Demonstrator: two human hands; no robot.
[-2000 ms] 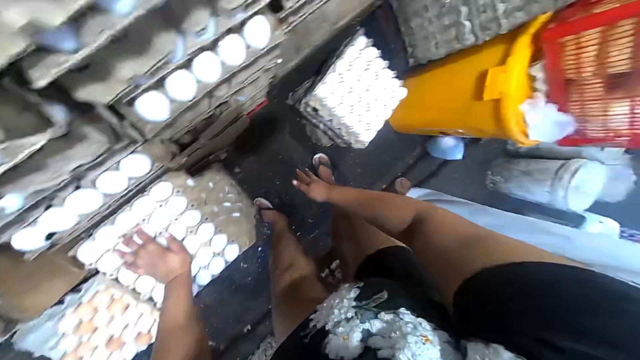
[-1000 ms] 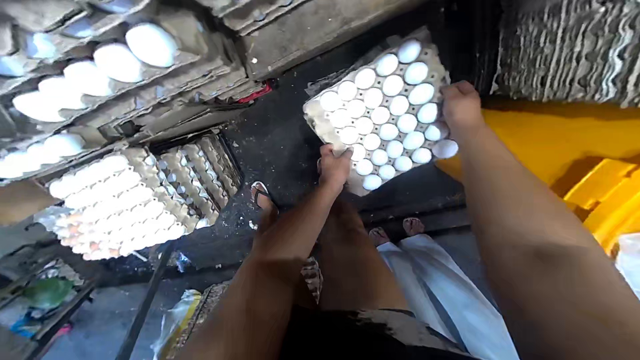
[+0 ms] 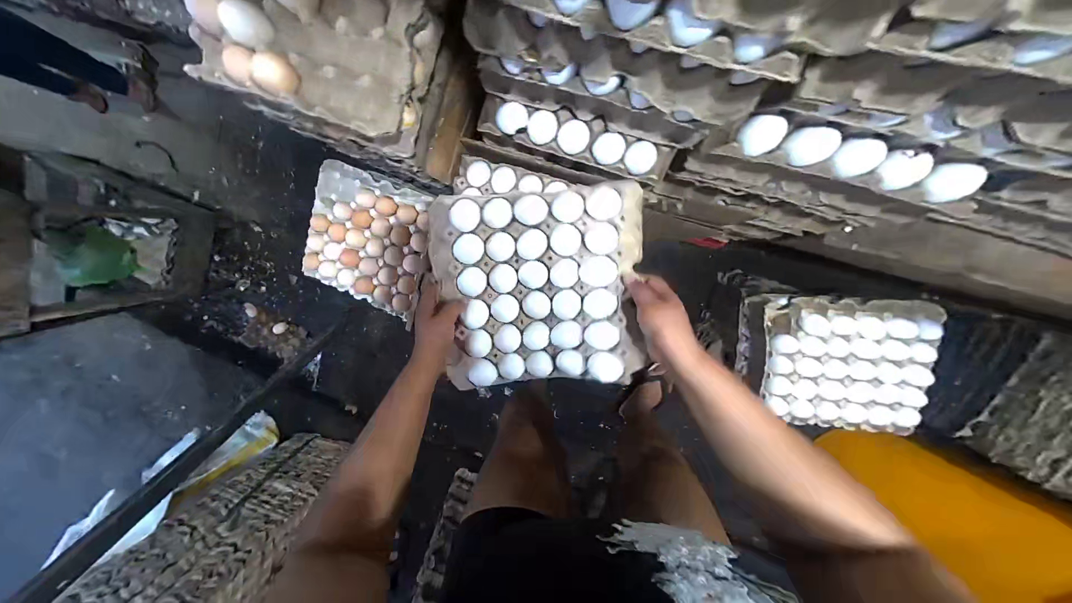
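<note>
Both my hands hold a pulp tray full of white eggs (image 3: pixel 533 285) level in the middle of the view. My left hand (image 3: pixel 436 322) grips its left edge with the thumb on the rim, and my right hand (image 3: pixel 660 314) grips the right edge. Just beyond the held tray, partly hidden by it, is another tray of white eggs (image 3: pixel 503 179). To its left a tray of brown and pale eggs (image 3: pixel 362 239) stands close to my left hand. A stack topped by a tray of white eggs (image 3: pixel 850 368) stands to the right. The fingers beneath the tray are hidden.
Stacked egg trays (image 3: pixel 586 105) line the far side, with more at upper left (image 3: pixel 352 75). A yellow container (image 3: pixel 946 511) is at lower right, empty pulp trays (image 3: pixel 226 519) at lower left. A dark bar (image 3: pixel 209 444) crosses the left side. Another person's legs (image 3: pixel 67 63) show at upper left.
Two seconds ago my hands were empty; one second ago they held a tray of white eggs near the yellow container. The held tray is now beside the brown-egg tray. The view has swung left.
</note>
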